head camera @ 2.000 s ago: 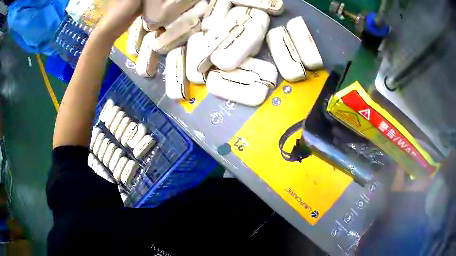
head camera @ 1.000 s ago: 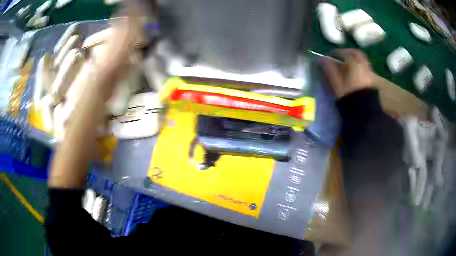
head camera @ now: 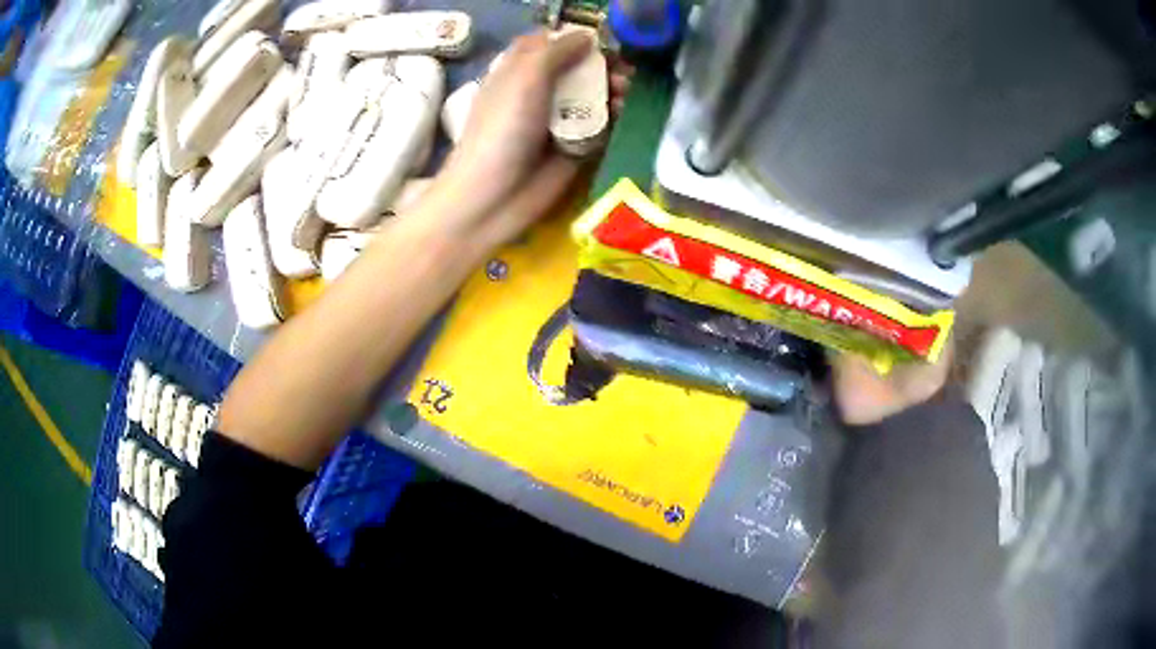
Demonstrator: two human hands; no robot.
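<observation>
My left hand [head camera: 513, 140] holds a white plastic housing [head camera: 581, 95] upright, left of the machine, with small dark marking on its face. My right hand [head camera: 887, 384] is partly behind the yellow and red warning label [head camera: 761, 275] at the right of the dark fixture [head camera: 691, 332]; its fingertips are hidden, so whether it holds anything cannot be told. The grey press head [head camera: 862, 114] stands above the label. A pile of white housings [head camera: 361, 159] lies left of my left forearm.
A black strap loop [head camera: 548, 361] lies on the yellow printed sheet [head camera: 507, 422] before the fixture. A blue crate [head camera: 108, 437] with rows of housings is below the table's left edge. More housings [head camera: 1014, 406] lie at the right. A blue fitting [head camera: 647, 23] is beside the machine.
The view has swung. My left hand has moved from the pile to beside the machine with a housing. My right hand has come from the machine's far right side down to the fixture's right end.
</observation>
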